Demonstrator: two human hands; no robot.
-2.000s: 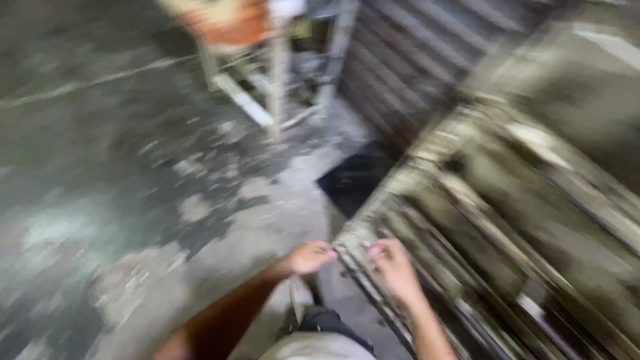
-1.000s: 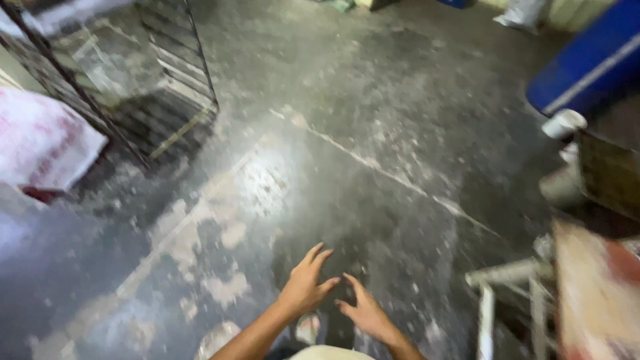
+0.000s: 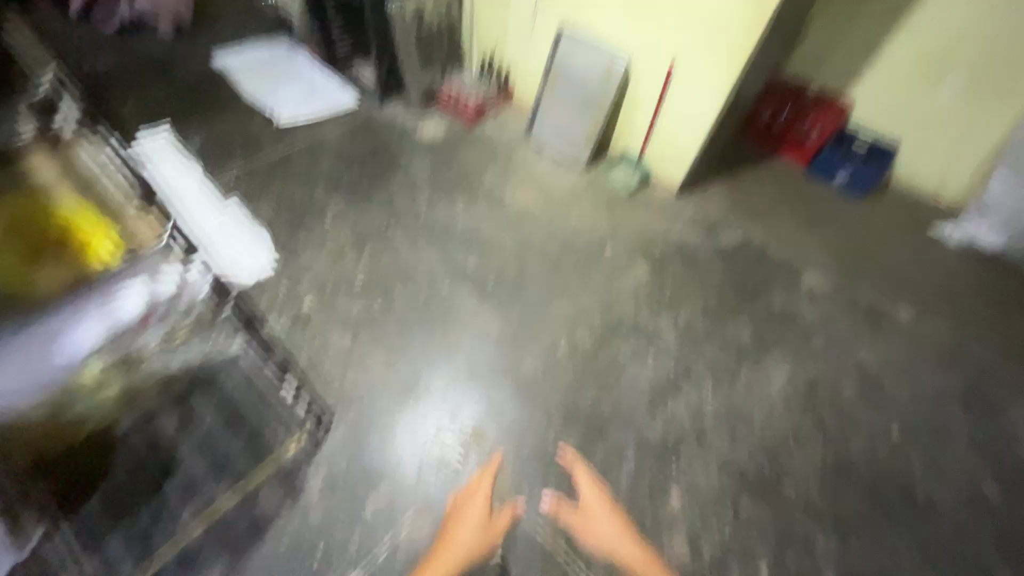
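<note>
Near the bottom centre, my left hand (image 3: 476, 516) is held out over the concrete floor (image 3: 512, 320), its thumb apart from the fingers and nothing in it. Just to its right, my right hand (image 3: 592, 512) also holds nothing, with thumb and fingers spread. The two hands face each other with a gap between them and touch no object. Motion blur softens both.
A dark metal rack (image 3: 276, 368) with bags stands at left, a white slab-like object (image 3: 204, 208) at its edge. Farther off are a white sheet-like object (image 3: 286, 80), a grey panel (image 3: 578, 100), a red-handled broom (image 3: 656, 112), red crates (image 3: 800, 120) and a blue crate (image 3: 854, 162).
The view has swung from a slatted metal structure, across open floor, to a yellow wall. Both hands remain empty in front of me; a dark rack at left now appears nearer than one second ago.
</note>
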